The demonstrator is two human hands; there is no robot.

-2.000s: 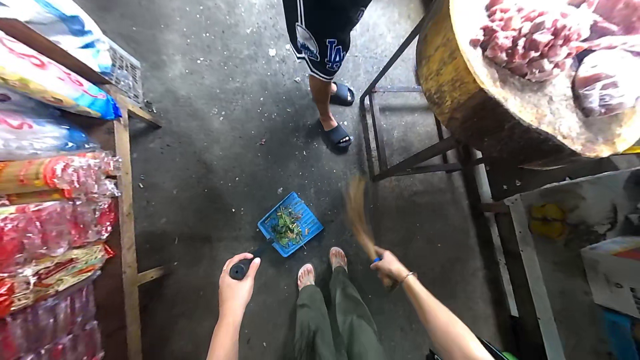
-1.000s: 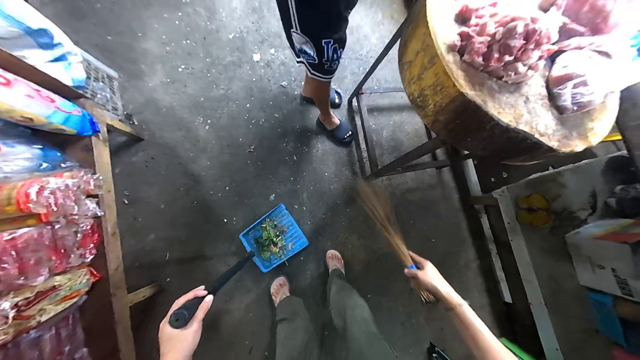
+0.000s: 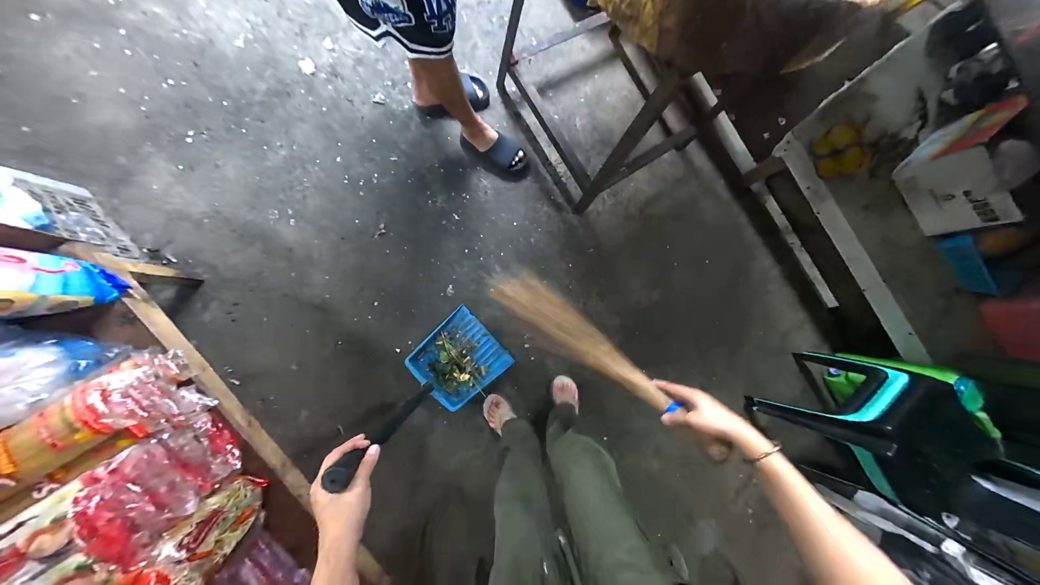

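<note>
My left hand is closed on the black handle of a blue plastic dustpan, whose pan is low near my feet. Green leafy scraps and other debris lie in the pan. My right hand grips a straw hand broom by its handle, just beside a blue band. The broom's bristles point up and left, blurred, to the right of the dustpan; whether they touch the floor I cannot tell.
A person in sandals stands ahead on the speckled concrete floor. A metal stand is ahead right. Wooden shelving with packaged goods borders the left. A black and teal object stands at right, below a carton.
The broom has swung, its bristles now pointing more to the left. The view has shifted a lot, bringing the black and teal object at right into sight.
</note>
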